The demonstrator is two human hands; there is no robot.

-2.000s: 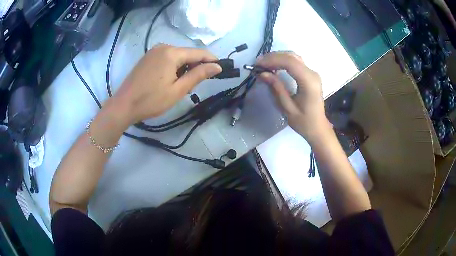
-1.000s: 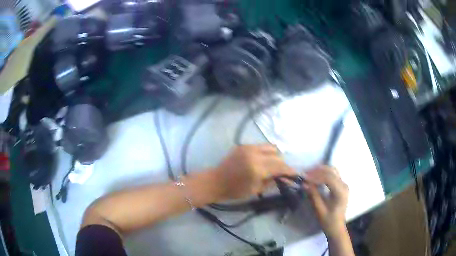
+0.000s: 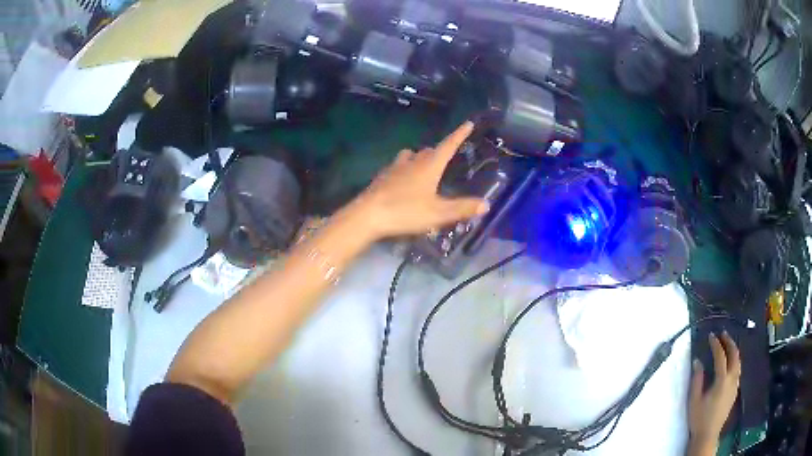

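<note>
My left hand (image 3: 414, 194) is over a dark camera with a square LED panel (image 3: 450, 245), index finger and thumb spread apart; contact is unclear. Right of it, a PTZ camera (image 3: 579, 218) glows bright blue. Another dark camera (image 3: 659, 245) stands beside that one. Black cables (image 3: 427, 374) loop from the cameras over the white work sheet (image 3: 329, 374) to a bundle of leads (image 3: 534, 436). My right hand (image 3: 719, 392) lies low at the right edge of the bench, partly cut off, on a black pad, over a small dark object that may be a mouse.
Grey cylindrical cameras (image 3: 530, 111) stand at the back on the green bench top (image 3: 347, 134). Two dark cameras stand at left, one round (image 3: 254, 209), one with an LED panel (image 3: 133, 209). A white crumpled sheet (image 3: 614, 325) lies right of centre. More dark units (image 3: 752, 191) line the right.
My hands have let go of the cable connectors and separated, left to the LED-panel camera, right to the pad. One camera now glows blue. The view has shifted towards the back of the bench.
</note>
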